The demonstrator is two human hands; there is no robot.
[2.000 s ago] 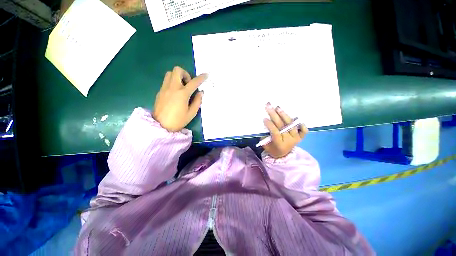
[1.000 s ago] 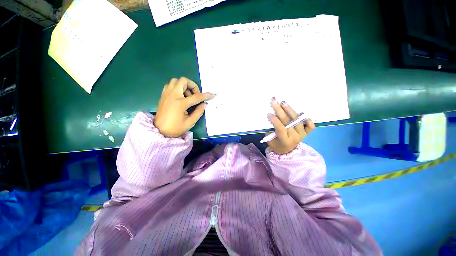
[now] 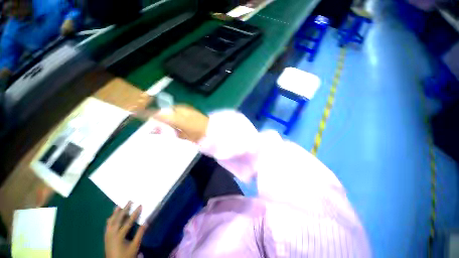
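Note:
The white record sheet (image 3: pixel 143 169) lies on the green bench top, its print not readable. My left hand (image 3: pixel 123 232) is at its near left corner, fingers spread at the paper's edge, cut off by the bottom of the picture. My right hand (image 3: pixel 183 121) is blurred and stretched over the sheet's far end. A small pale thing (image 3: pixel 164 100) shows by its fingers; I cannot tell if it is held. The pen cannot be made out.
A printed page with dark rectangles (image 3: pixel 103 123) lies on a brown board (image 3: pixel 118 94). A yellowish paper (image 3: pixel 34 234) is at lower left. Black trays (image 3: pixel 214 55) stand farther along the bench. Blue-legged stools (image 3: pixel 298 83) are at right. A person in blue (image 3: pixel 40 25) is at upper left.
The view has swung to the right along the bench and is blurred. My right arm has stretched out past the sheet's far end. The trays, stools and brown board have come into fuller view.

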